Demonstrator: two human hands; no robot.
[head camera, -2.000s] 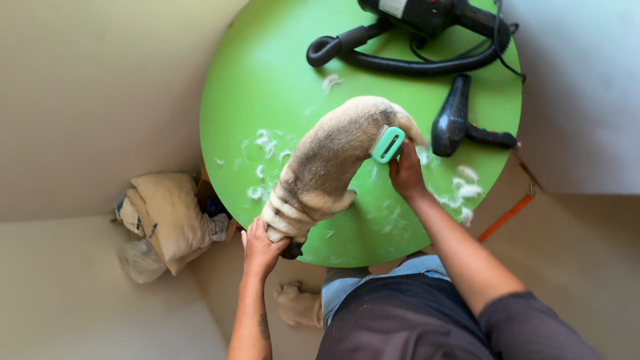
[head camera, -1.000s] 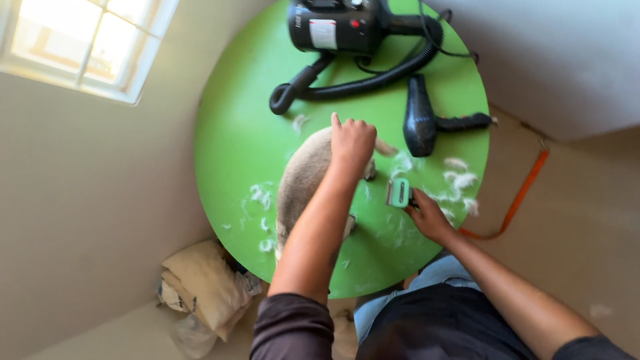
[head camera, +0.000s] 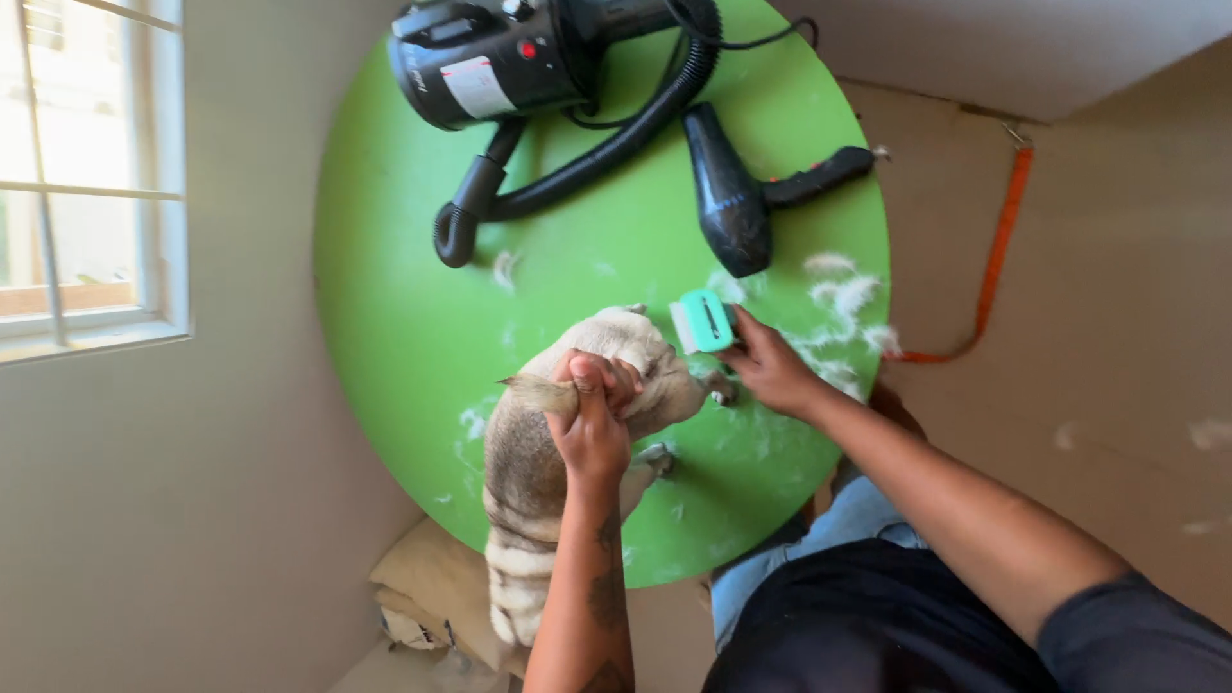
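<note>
A fawn, wrinkly-coated dog (head camera: 527, 462) stands on a round green table (head camera: 385, 289), its rump toward the table's middle and its front end at the near left edge; its head is out of sight. My left hand (head camera: 592, 414) grips the dog's tail (head camera: 544, 393) over its back. In my right hand (head camera: 770, 366) is a teal pet deshedding brush (head camera: 707, 320), its pale toothed edge facing left, just right of the rump and apart from it. Tufts of shed fur (head camera: 847, 294) lie on the table.
A black pet dryer (head camera: 500, 63) with a ribbed hose (head camera: 616, 144) lies at the far side, near a black hair dryer (head camera: 731, 202). An orange strap (head camera: 1001, 241) hangs at right. Cushions (head camera: 433, 577) lie below the table at left; a window (head camera: 87, 183) is at upper left.
My left hand has gone from the dog's head end to its rear and now holds the tail. The brush, on the dog's rump two seconds ago, is now off the body. The view has shifted.
</note>
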